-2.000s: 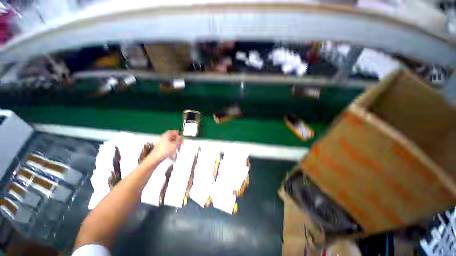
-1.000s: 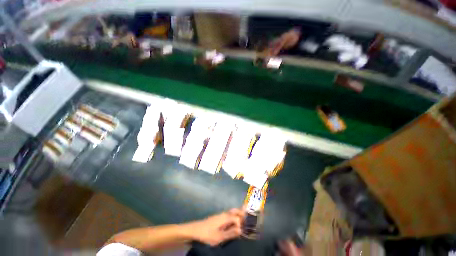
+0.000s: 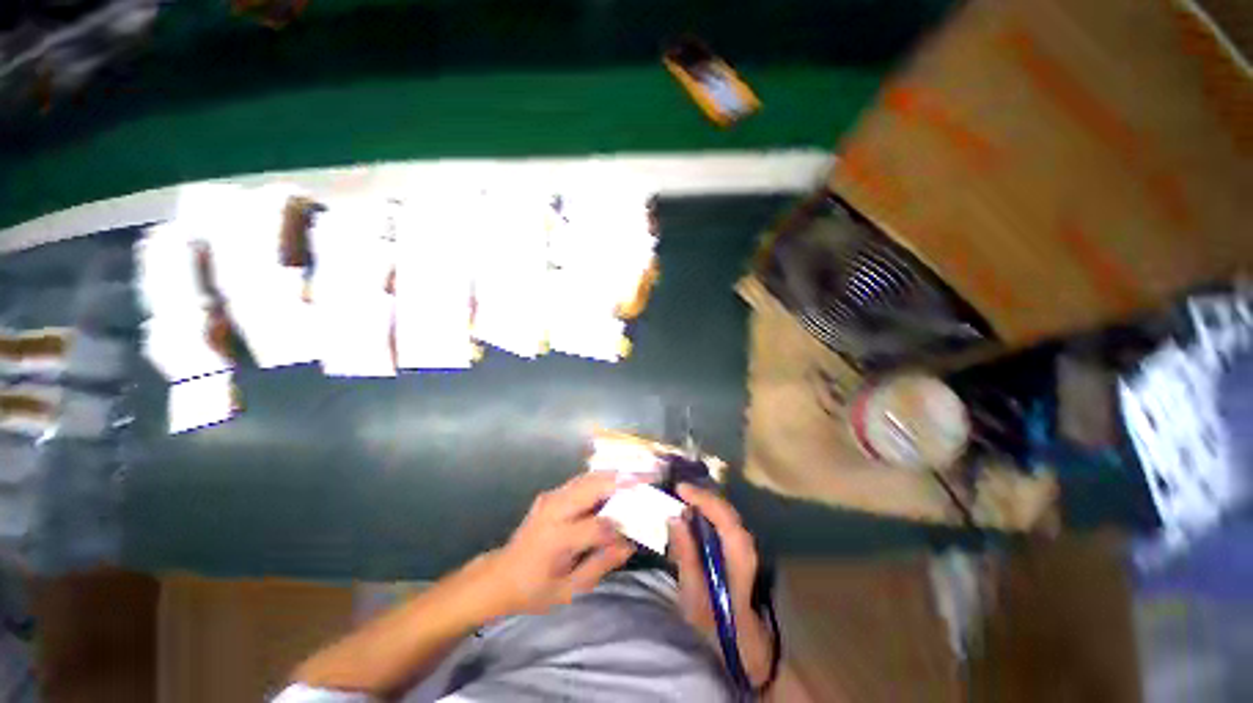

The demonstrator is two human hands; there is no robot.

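Note:
A phone board (image 3: 625, 453) with orange edges lies on the dark green mat near its front edge. A white-backed LCD module (image 3: 643, 516) is at its near side, between my two hands. My left hand (image 3: 561, 543) holds the module's left side with the fingertips. My right hand (image 3: 721, 549) is closed around the dark blue handle of a soldering iron (image 3: 713, 570); its fingers also touch the module's right corner. The iron's tip end is blurred near the board's right end. Whether the tip touches the board cannot be told.
Fanned LCD stacks (image 3: 440, 282) lie behind, with plastic trays (image 3: 48, 398) at left. A phone (image 3: 710, 83) is on the green conveyor (image 3: 481, 117). A cardboard box (image 3: 1058, 179), fan (image 3: 879, 289) and round tub (image 3: 910, 419) on a cardboard mat (image 3: 797, 426) stand at right.
The view has tilted down. My left hand moved from the conveyor side to the front, bringing a phone board. The soldering iron is now in my right hand and a white module is between my hands.

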